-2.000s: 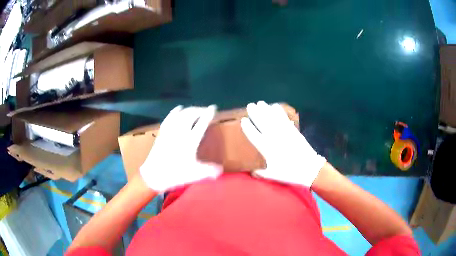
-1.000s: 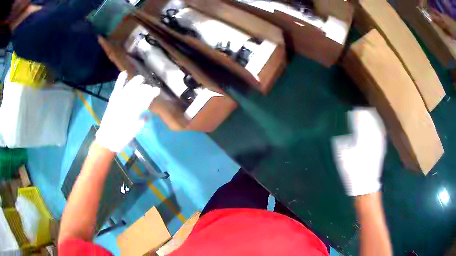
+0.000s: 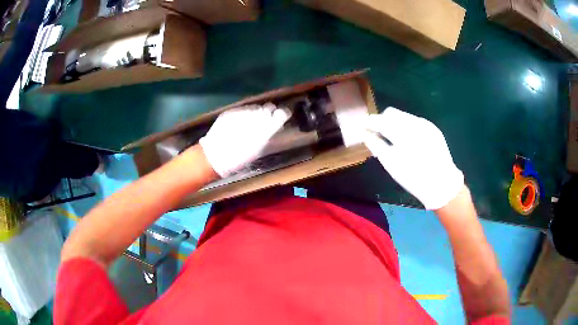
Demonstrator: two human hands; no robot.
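Note:
An open long brown carton lies slightly tilted across the table's near edge in front of me. Inside it is a silvery wrapped product, with a black fitting and a white piece near the right end. My left hand, in a white glove, is over the box's middle, fingers curled on the contents; what they hold is hidden. My right hand, also gloved, is at the right end of the box with fingertips on or beside the white piece; its grip is unclear.
Another open filled carton stands on the green table at the upper left. Closed cartons lie at the far side and far right. A tape roll lies near the right edge. A person's dark sleeve is at the left.
The view has swung back from the left side. An open filled carton now lies in front of me with both hands at it; one second ago my left hand was at an open carton on the left.

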